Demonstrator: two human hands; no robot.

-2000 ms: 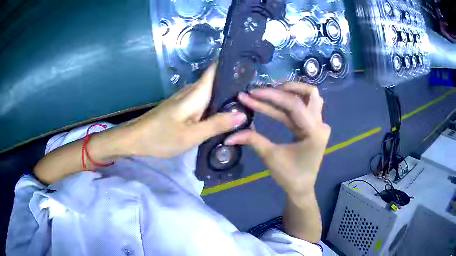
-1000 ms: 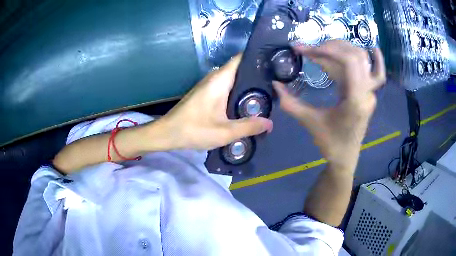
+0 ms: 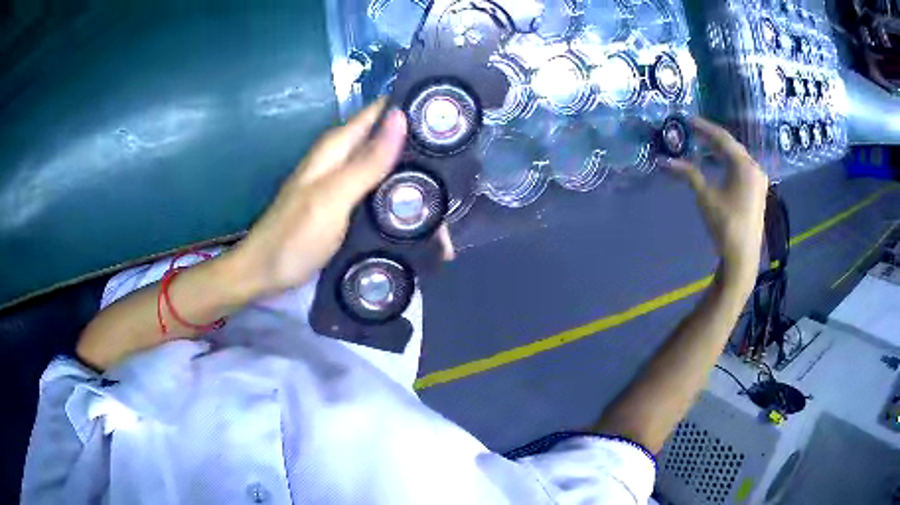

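Note:
My left hand (image 3: pixel 321 197) grips a black holder strip (image 3: pixel 431 258) by its left edge, tilted, with its lower end near my body. Three round units with silvery centres show in its seats, one of them at the bottom (image 3: pixel 376 286). The strip's upper end meets the picture's top edge. My right hand (image 3: pixel 685 144) has thumb and finger around another round unit (image 3: pixel 675 135) at the near right corner of the clear blister tray (image 3: pixel 587 133). Whether that unit is lifted off the tray I cannot tell. Most of the tray's near pockets are empty.
The green bench surface (image 3: pixel 168 118) lies left. Stacked clear trays (image 3: pixel 804 99) with round units are at the right. Below is grey floor with a yellow line (image 3: pixel 562 335). White equipment boxes (image 3: pixel 703 462) with black cables (image 3: pixel 775 390) stand at the lower right.
My right hand has moved from the strip right to the tray corner. A third unit now sits in the strip's seat. My left thumb has shifted to the strip's upper left edge.

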